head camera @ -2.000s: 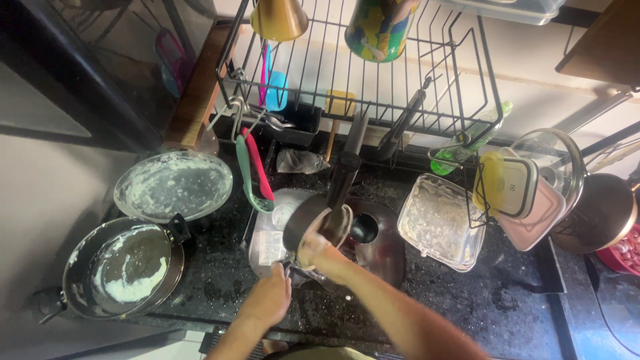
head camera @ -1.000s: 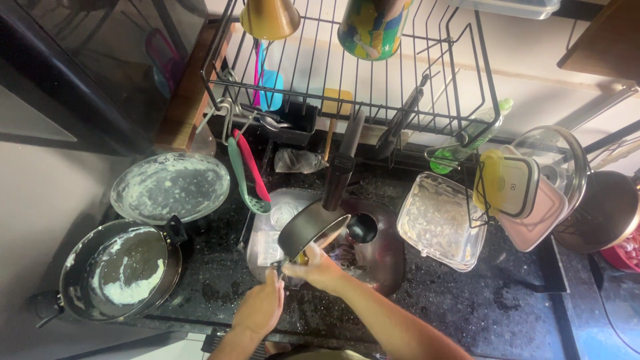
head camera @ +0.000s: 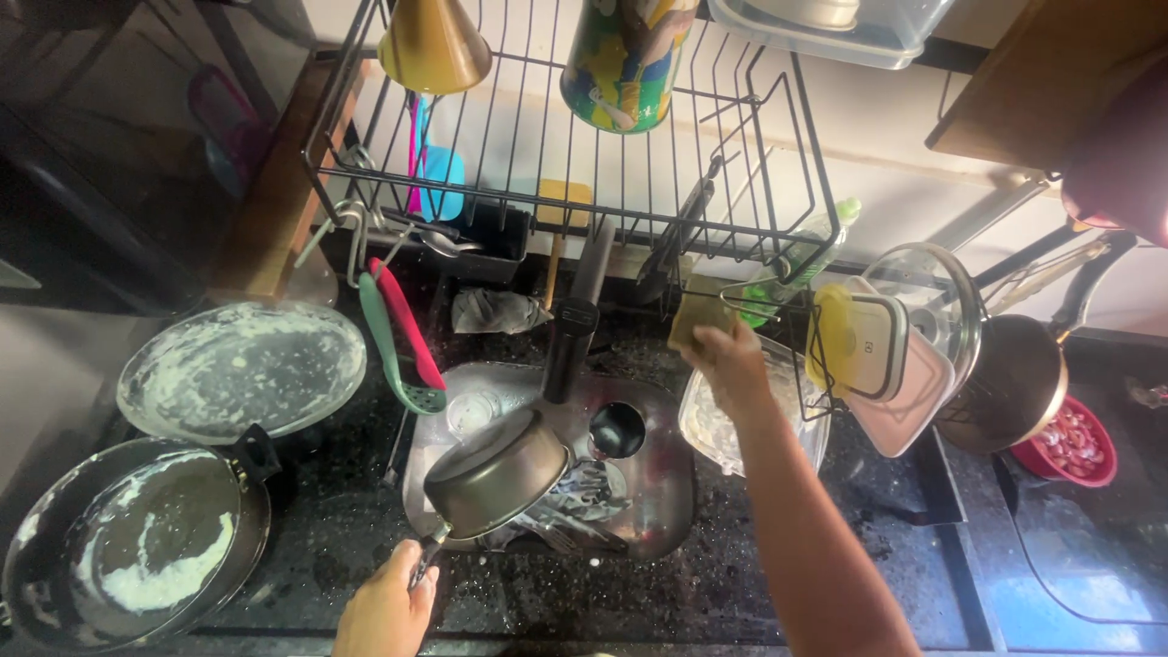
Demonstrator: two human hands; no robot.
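Note:
My left hand [head camera: 394,598] grips the black handle of a metal saucepan [head camera: 497,474], which is tilted over the left part of the steel sink [head camera: 671,511]. Out to the right, my right hand [head camera: 730,370] holds a yellowish sponge [head camera: 701,313] beside the green-capped dish soap bottle [head camera: 803,246], above a residue-coated rectangular container [head camera: 707,424]. The black faucet [head camera: 572,338] rises behind the saucepan. Under and beside the pan, the sink holds forks and other cutlery [head camera: 566,529] and a small black cup [head camera: 617,430].
A frying pan [head camera: 137,538] with white residue and a smeared oval lid [head camera: 242,370] lie at left. Overhead, a black wire dish rack [head camera: 547,192] spans the back, with green and red utensils [head camera: 388,338] hanging at its left. A lidded container [head camera: 881,347] and a pink bowl [head camera: 1077,443] are at right.
My right hand has left the saucepan and moved right and back, to beside the soap bottle. The saucepan has turned so its outer base faces up and left; my left hand remains on its handle.

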